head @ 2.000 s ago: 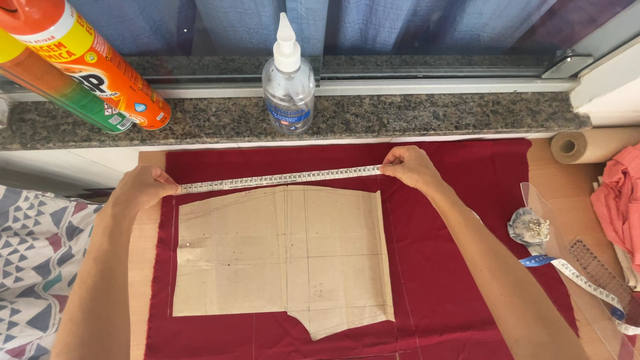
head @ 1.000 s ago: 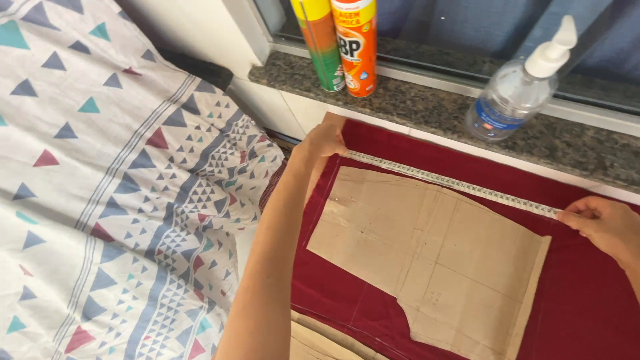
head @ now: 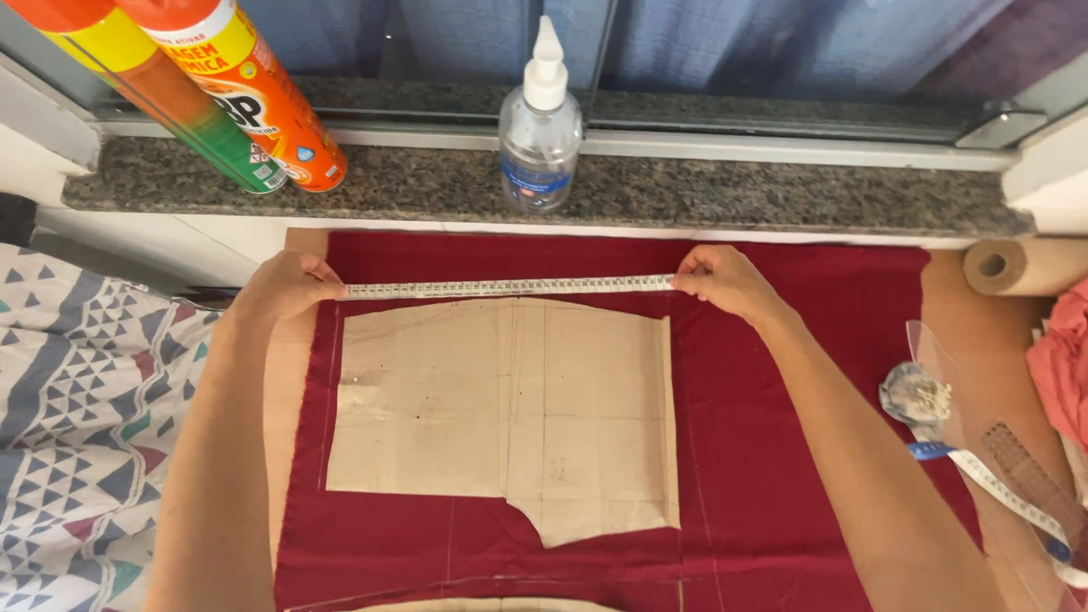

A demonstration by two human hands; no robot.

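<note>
My left hand (head: 293, 285) pinches one end of a white measuring tape (head: 510, 286) near the left edge of the dark red fabric (head: 765, 382). The other end of the stretched length is pinched by my right hand (head: 718, 280). The tape lies taut and nearly level just above the top edge of a brown paper sewing pattern piece (head: 442, 408), which rests flat on the fabric. Chalk-like lines run on the fabric around the paper. A second paper piece (head: 510, 605) shows partly at the bottom edge of the view.
Two spray cans (head: 280, 119) and a clear plastic bottle (head: 540, 149) stand on a granite sill (head: 722, 191). At right are a paper roll (head: 1020, 265), a pincushion (head: 914, 395), another measuring tape (head: 1003, 484), a clear ruler (head: 1028, 467) and coral cloth (head: 1062, 365). Patterned cloth (head: 76, 408) lies left.
The view swung left and then back. Both hands hold the tape in all frames, and it stays above the paper pattern piece.
</note>
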